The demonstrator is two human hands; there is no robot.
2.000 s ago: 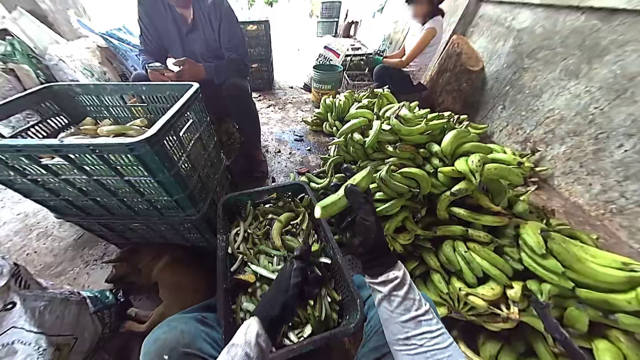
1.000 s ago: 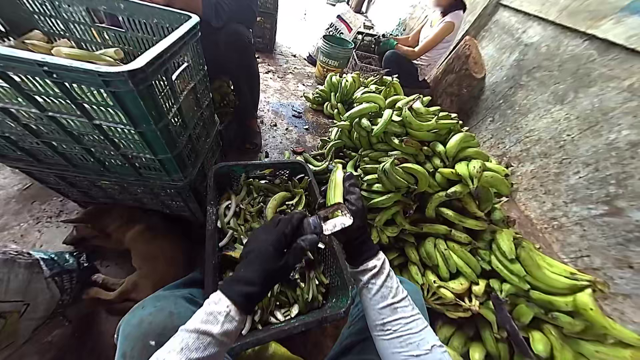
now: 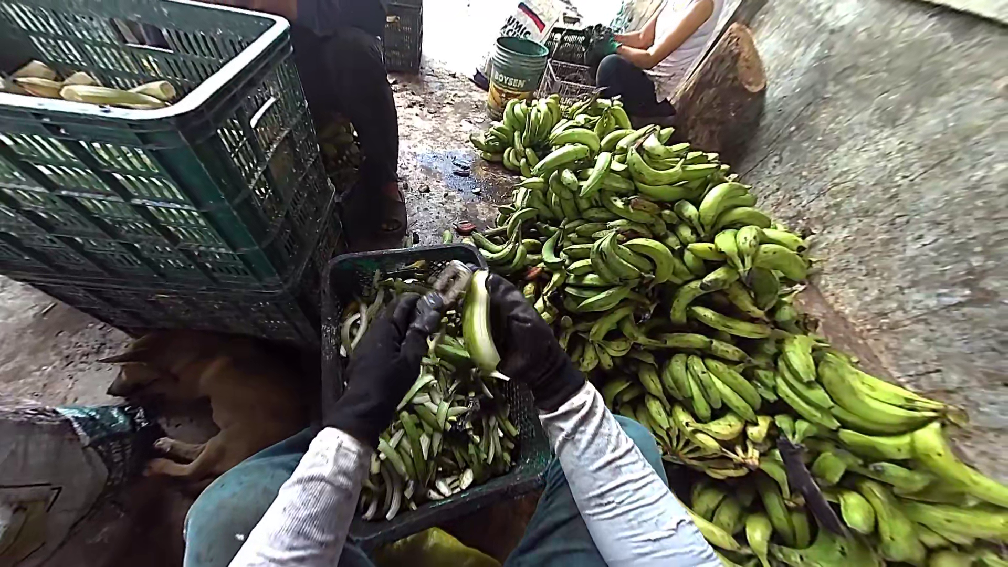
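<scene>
My left hand (image 3: 386,354), in a black glove, grips a peeler-like metal tool (image 3: 450,283) against a partly peeled green banana or plantain (image 3: 477,323). My right hand (image 3: 531,339), also gloved in black, holds that fruit nearly upright, with pale strips showing on its side. Both hands are over a dark plastic crate (image 3: 441,253) between my knees, which holds many green and whitish peel strips (image 3: 441,425). To the right lies a large heap of unpeeled green bananas or plantains (image 3: 646,260).
Stacked green crates (image 3: 150,197) stand at the left, peeled fruit (image 3: 110,96) in the top one. A brown dog (image 3: 236,394) lies beside them. A seated person (image 3: 354,102) is behind; another person (image 3: 669,47) sits near a green bucket (image 3: 516,71) and a log (image 3: 720,87). A dark blade-like object (image 3: 807,484) rests on the heap.
The fruit was whole green two seconds ago and now shows pale peeled strips. My left hand has come up from the peel crate to the fruit, with the tool. The view has tilted down.
</scene>
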